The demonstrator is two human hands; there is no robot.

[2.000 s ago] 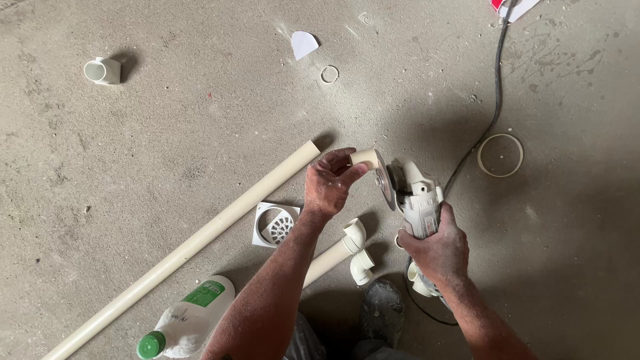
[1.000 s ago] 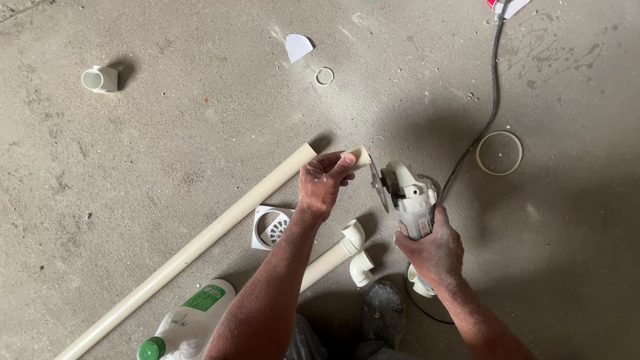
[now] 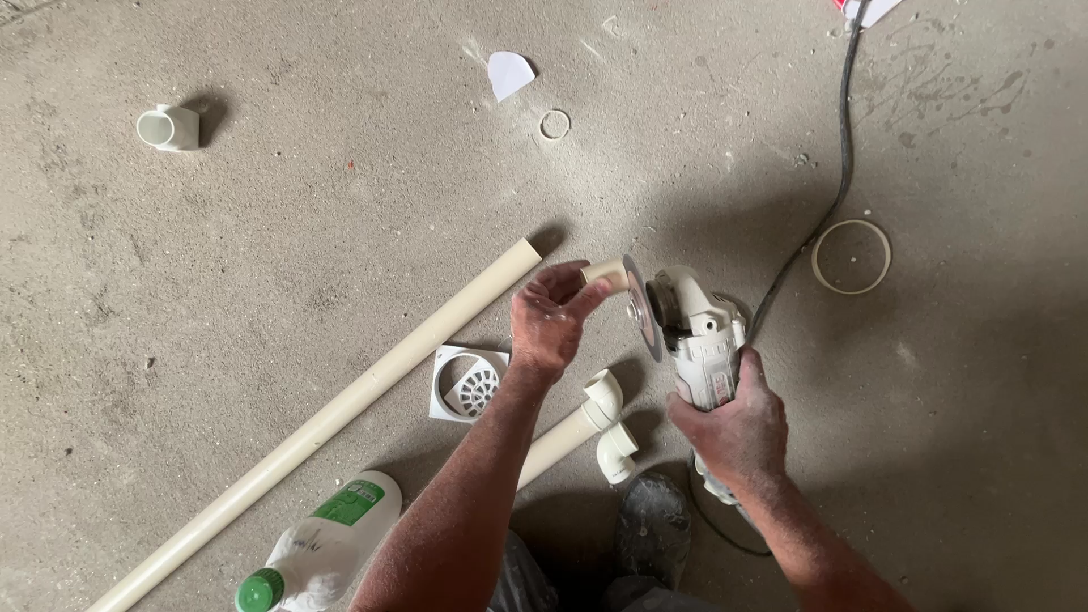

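Near the middle of the view, my left hand (image 3: 552, 319) grips a short cream plastic pipe piece (image 3: 605, 274) between thumb and fingers. The far end of that piece meets the edge of the cutting disc (image 3: 643, 308); whether the disc spins cannot be told. An angle grinder (image 3: 707, 357) carries the disc, and my right hand (image 3: 735, 421) is closed around its body from below. Left of my left hand lies a long cream pipe (image 3: 340, 404). A square white drain grate (image 3: 469, 384) rests beside my left forearm. Another pipe (image 3: 557, 442) with an elbow fitting (image 3: 602, 398) lies between my forearms.
A loose elbow (image 3: 615, 455) lies close to my shoe (image 3: 653, 527). At lower left is a white bottle with a green cap (image 3: 259, 591). A fitting (image 3: 170, 128), a small ring (image 3: 555, 125), a paper piece (image 3: 510, 75), a larger ring (image 3: 852, 257) and the black cord (image 3: 843, 161) lie on the concrete floor.
Both hands stay in nearly the same place, with the pipe piece and the grinder still held. The angle of the pipe piece against the disc differs slightly.
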